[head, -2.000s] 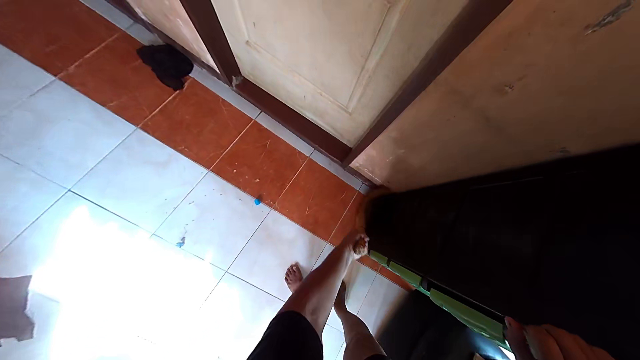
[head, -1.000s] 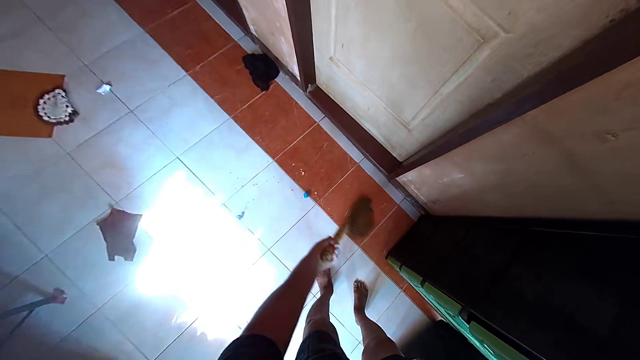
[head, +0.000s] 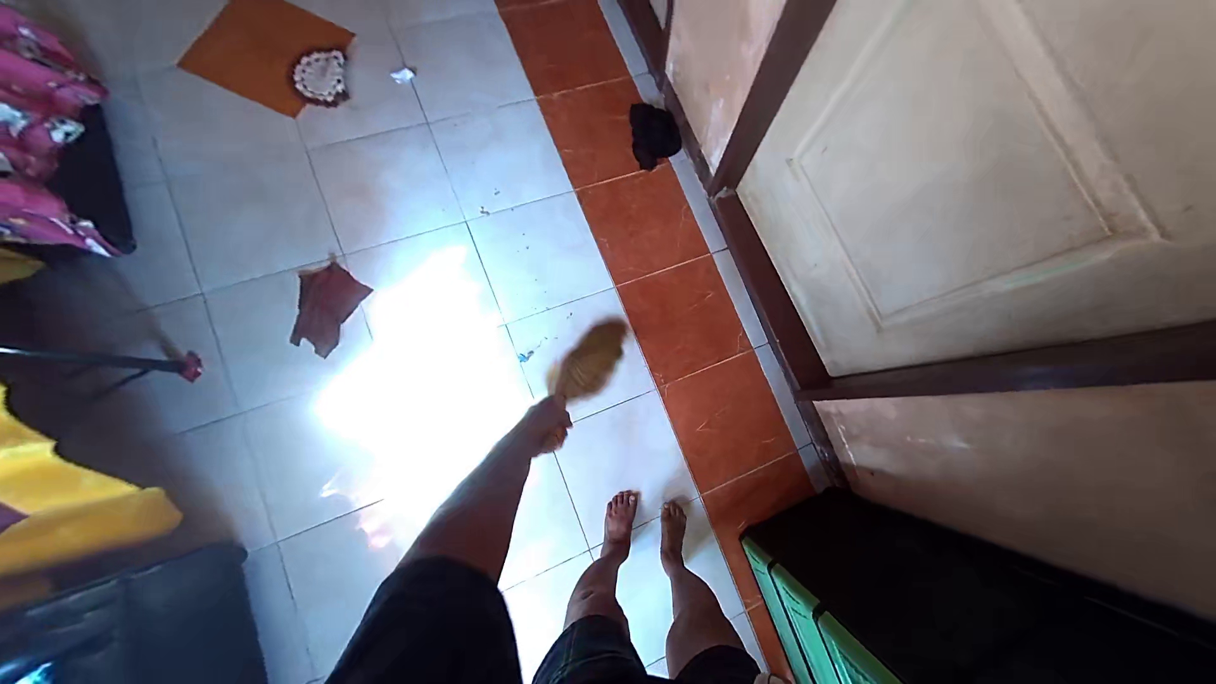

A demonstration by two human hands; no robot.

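Observation:
My left hand (head: 551, 425) is closed around the handle of what looks like a short hand broom (head: 591, 361), whose tan-brown head is blurred. The broom head points up and right, over the white floor tiles near the reddish-brown tile border. A small blue bit (head: 525, 357) lies just left of the broom head, and fine crumbs (head: 489, 204) are scattered on the tiles farther up. A torn reddish-brown scrap (head: 328, 306) lies left of the bright patch of light. My right hand does not show.
A black cloth (head: 654, 136) lies by the door frame. A dark cabinet with green drawer fronts (head: 798, 617) stands lower right. Upper left are an orange mat (head: 242, 52) and a white crumpled scrap (head: 403, 75). A red-tipped leg (head: 190, 366) and yellow fabric (head: 76, 494) are at left.
My left hand has moved with the broom away from the cabinet's corner, out over the white tiles. The fingers seen at lower right two seconds ago have left the view, which has swung left.

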